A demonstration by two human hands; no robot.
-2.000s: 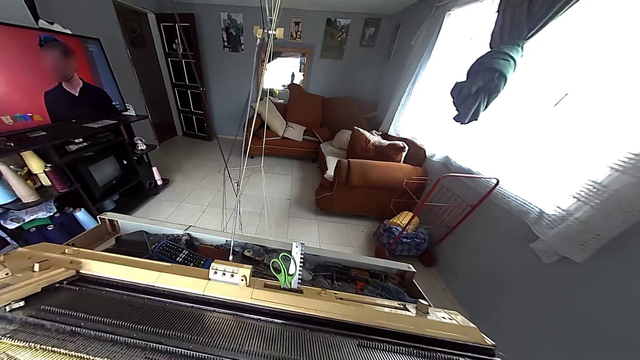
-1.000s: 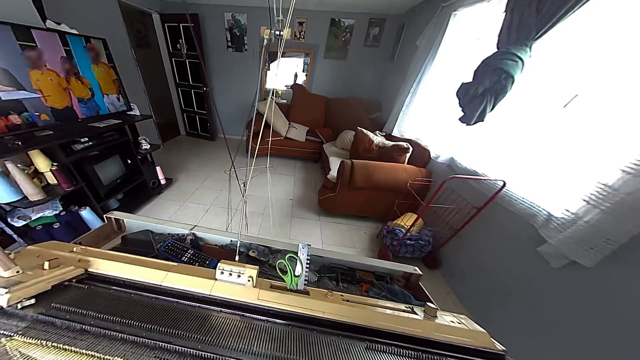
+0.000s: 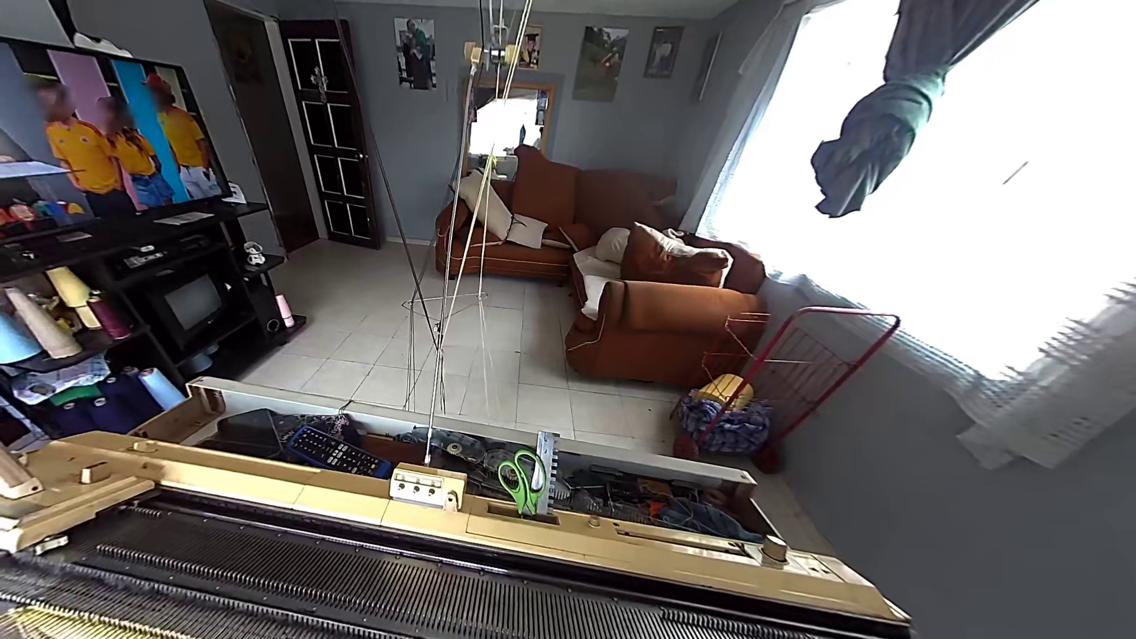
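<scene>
Neither my left hand nor my right hand shows in the view. A flatbed knitting machine (image 3: 355,524) with a cream-coloured body and rows of metal needles (image 3: 373,581) spans the bottom. Its carriage (image 3: 75,488) is at the far left, partly cut off. Yarn strands (image 3: 444,302) run from the tension mast (image 3: 497,55) at the top down to a small cream block with dials (image 3: 428,485). Green-handled scissors (image 3: 524,482) stand upright in a slot beside a toothed metal strip (image 3: 548,470). Pale yellow yarn or knitting (image 3: 53,621) shows at the lower left corner.
Behind the machine, a long open tray (image 3: 621,457) holds a remote control (image 3: 337,451) and tools. Yarn cones (image 3: 75,293) stand on a black shelf at left, under a television (image 3: 115,133). A red cart (image 3: 799,373) and brown sofa (image 3: 666,328) are beyond.
The picture on the television has changed. The yarn strands hang somewhat differently.
</scene>
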